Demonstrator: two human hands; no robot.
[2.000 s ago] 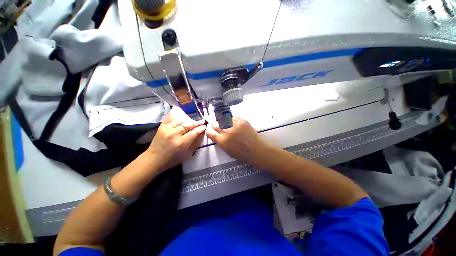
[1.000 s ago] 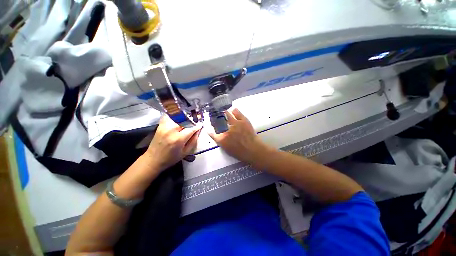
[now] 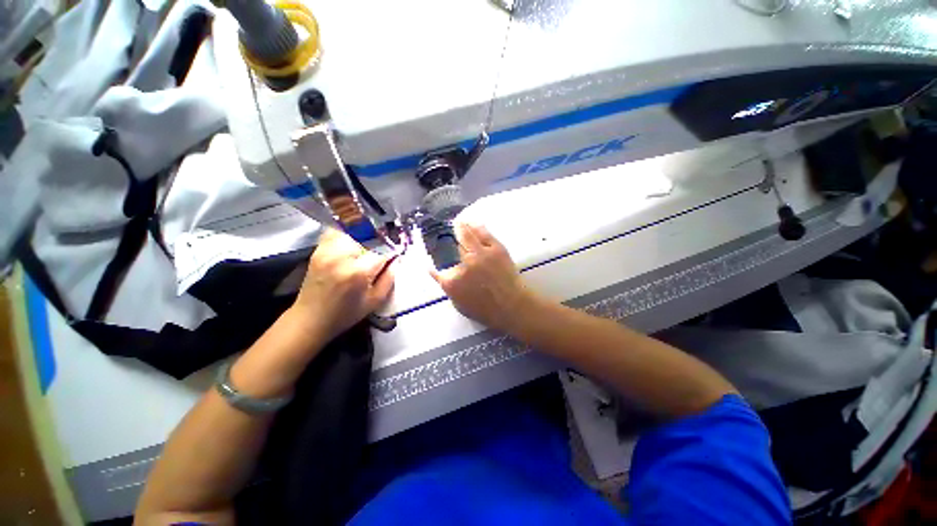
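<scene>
A light grey garment point(image 3: 231, 211) with black panels point(image 3: 247, 279) lies left of the needle, and black cloth hangs over the table's front edge under my left forearm. My left hand point(image 3: 344, 283) is just left of the presser foot point(image 3: 399, 234), its thumb and fingers pinched on a dark fabric edge. My right hand point(image 3: 481, 275) is right of the needle, beside the dark grey knobbed cylinder point(image 3: 444, 241), which hides part of its fingers. I cannot tell whether my right fingertips hold anything.
The white sewing machine head point(image 3: 575, 123) with a blue stripe spans above my hands. A ruler strip point(image 3: 462, 367) runs along the table's front. A small dark-ended lever point(image 3: 789, 223) stands at right. Grey and black pieces point(image 3: 822, 349) are heaped at lower right; brown wood point(image 3: 26, 411) is at left.
The view has shifted, with the machine now further left in it. My right hand has come away from my left fingertips, leaving a gap at the needle. My left hand keeps its pinch on the cloth.
</scene>
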